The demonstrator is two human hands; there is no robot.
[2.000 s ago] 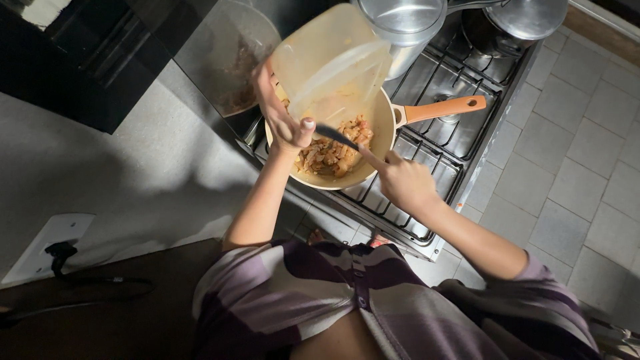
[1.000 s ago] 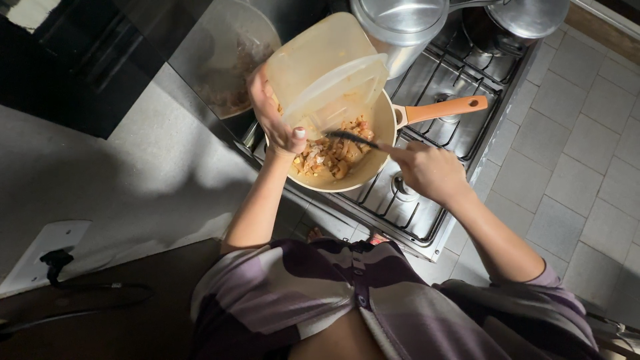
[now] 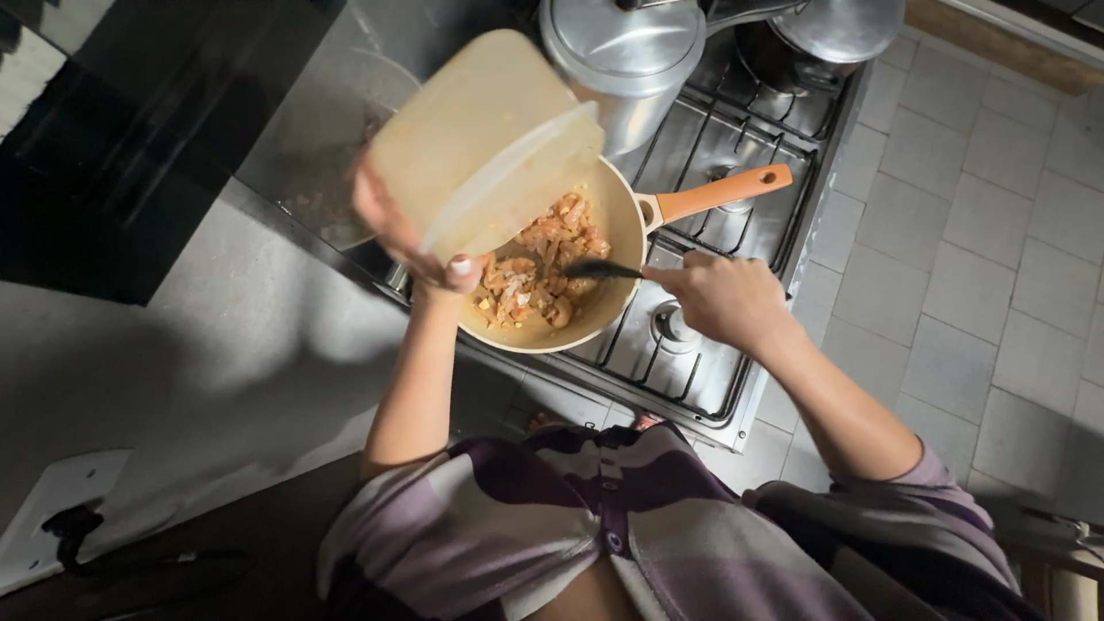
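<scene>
A translucent plastic container (image 3: 474, 129) is tipped over the left side of a cream-coloured pan (image 3: 612, 315), gripped by my left hand (image 3: 410, 233) at its lower left edge. Chopped, reddish-brown seasoned meat (image 3: 535, 276) lies in the pan. My right hand (image 3: 733, 297) holds a black utensil (image 3: 599, 268), its dark end over the meat and its grip mostly hidden in my fingers. The pan's orange handle (image 3: 724, 193) points right, above my right hand, and nobody holds it.
The pan stands on a gas stove (image 3: 664, 345) with black grates. Behind it are an aluminium pressure cooker (image 3: 630, 69) and another lidded pot (image 3: 828, 43). A grey countertop (image 3: 250, 319) lies left, with a wall socket and black plug (image 3: 73, 522) at lower left.
My right hand has drawn the utensil away from the container to over the meat, to the right. The container remains tipped over the pan in my left hand.
</scene>
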